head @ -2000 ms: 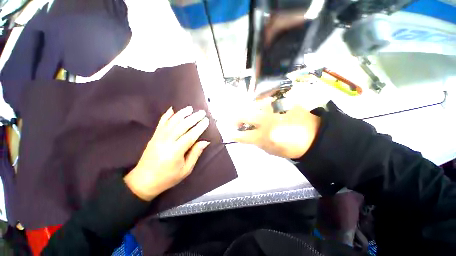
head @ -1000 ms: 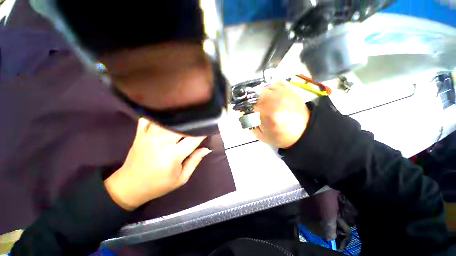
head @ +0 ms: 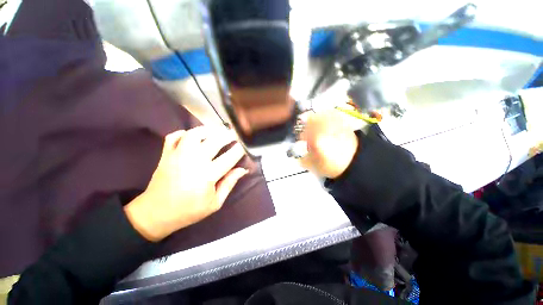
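Observation:
A dark plum fabric panel (head: 101,149) lies across the left of the white machine table. My left hand (head: 187,181) rests flat on its right part, fingers spread and pointing to the needle area. My right hand (head: 330,143) is blurred, beside the presser foot area (head: 297,128); its fingertips are hidden and I cannot tell if they hold anything. A small grey metal part (head: 296,150) shows at its left edge. A dark, shiny upright object (head: 256,65) hangs in front of the needle area and hides part of it.
The white sewing machine with a blue stripe (head: 476,39) spans the back. A yellow and orange tool (head: 363,113) lies behind my right hand. The ruler-marked table edge (head: 250,259) runs in front. A blue crate (head: 372,283) shows below.
The dark upright object swings in from the upper middle, grows large over my left hand, then shifts back right and looks smaller. My right hand moves slightly left. The view shifts.

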